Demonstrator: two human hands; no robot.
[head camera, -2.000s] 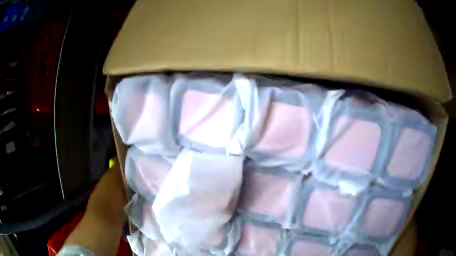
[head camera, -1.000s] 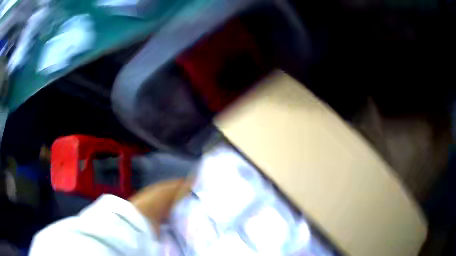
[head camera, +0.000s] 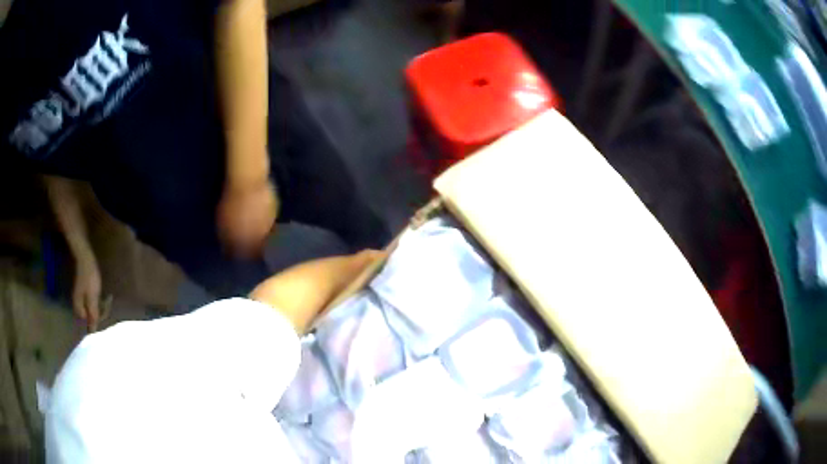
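A brown carton (head camera: 598, 290) with its flap folded out is tilted across the lower middle, at the wearer's body. Whitish bagged square units (head camera: 494, 349) with grey rims lie in rows inside. One loose-looking bag lies over them. My left arm, in a white sleeve, comes from the lower left. My left hand (head camera: 361, 263) is against the carton's left outer wall and holds it; the fingers are hidden behind the wall. My right hand is not in view.
A person in a dark printed shirt (head camera: 136, 118) stands at the upper left, arms hanging down. A red stool (head camera: 482, 86) is just beyond the carton. A green-topped bench (head camera: 771, 195) with clear trays (head camera: 725, 77) curves along the right. Brown cartons lie at the lower left.
The view has swung round with the carton. The bench, earlier at the upper left, is now at the right. The person has come into view, and the red stool is now beyond the carton.
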